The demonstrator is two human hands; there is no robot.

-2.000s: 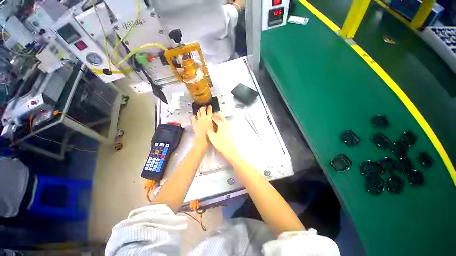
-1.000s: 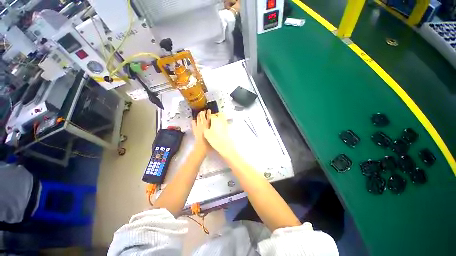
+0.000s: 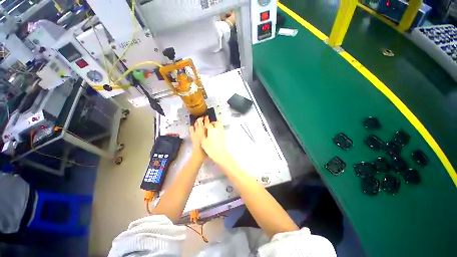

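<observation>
My left hand (image 3: 199, 135) and my right hand (image 3: 214, 140) are side by side, with fingertips at the front edge of the dark nest fixture (image 3: 211, 115). The fixture sits under the amber press cylinder (image 3: 192, 96) on the white machine base (image 3: 262, 158). My fingers cover the front of the fixture, so whether a part lies under them is hidden. Both hands are bare, and their grip cannot be made out. Thin tweezers (image 3: 247, 132) lie on the base to the right of my hands.
A black block (image 3: 239, 103) lies at the right rear of the base. A handheld terminal (image 3: 161, 161) lies at the left. Several black housings (image 3: 335, 165) lie on the green belt (image 3: 295, 95) at the right. A person's sleeve (image 3: 222, 36) shows behind the machine.
The whole view has shifted slightly. My right hand has drawn back a little beside my left hand, and its fingers look more bent. The fixture and cylinder look unchanged.
</observation>
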